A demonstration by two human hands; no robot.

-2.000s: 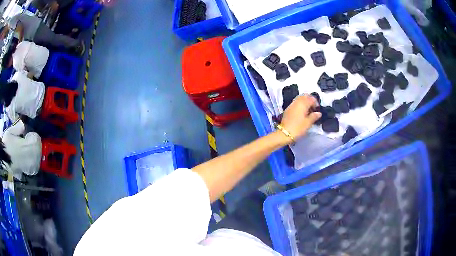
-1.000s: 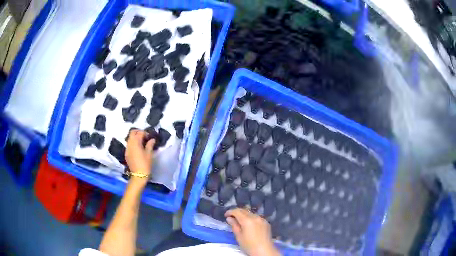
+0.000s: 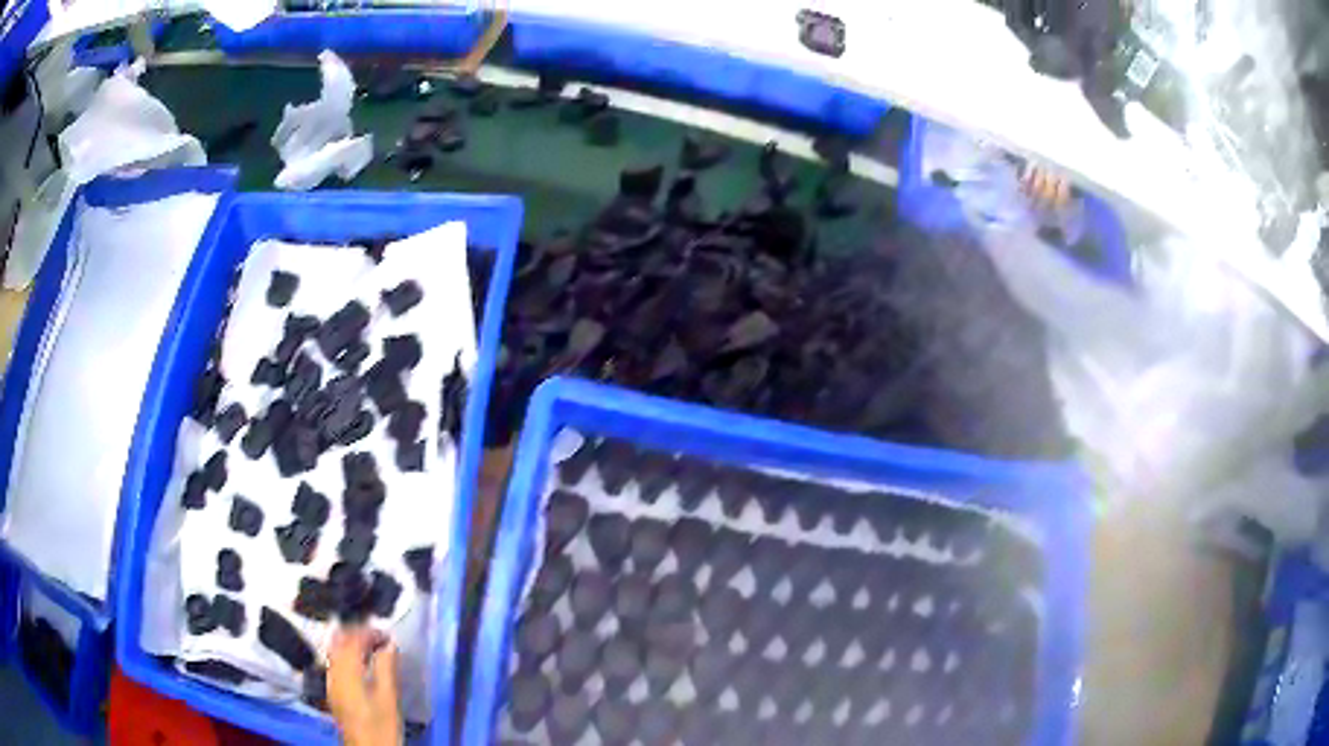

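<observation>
Black moulded parts (image 3: 314, 394) lie loose and partly heaped on a wrinkled white liner sheet (image 3: 277, 499) in a blue plastic crate (image 3: 496, 277). My left hand (image 3: 360, 673) is at the near end of this crate, fingertips at a cluster of parts; blur hides whether it grips one. To the right, a second blue crate (image 3: 787, 434) holds a compartment tray (image 3: 743, 612) with regular rows of dark parts. My right hand is not in view.
An empty lined crate (image 3: 110, 379) stands at left. Part of a red stool (image 3: 161, 721) shows below. A large heap of dark pieces (image 3: 700, 321) lies on a green surface behind. Another person's hand (image 3: 1047, 190) and white sleeve are at the upper right.
The view has turned right and lifted, showing the dark heap and another person. My left hand stays at the near end of the loose-parts crate. My right hand has dropped out of view.
</observation>
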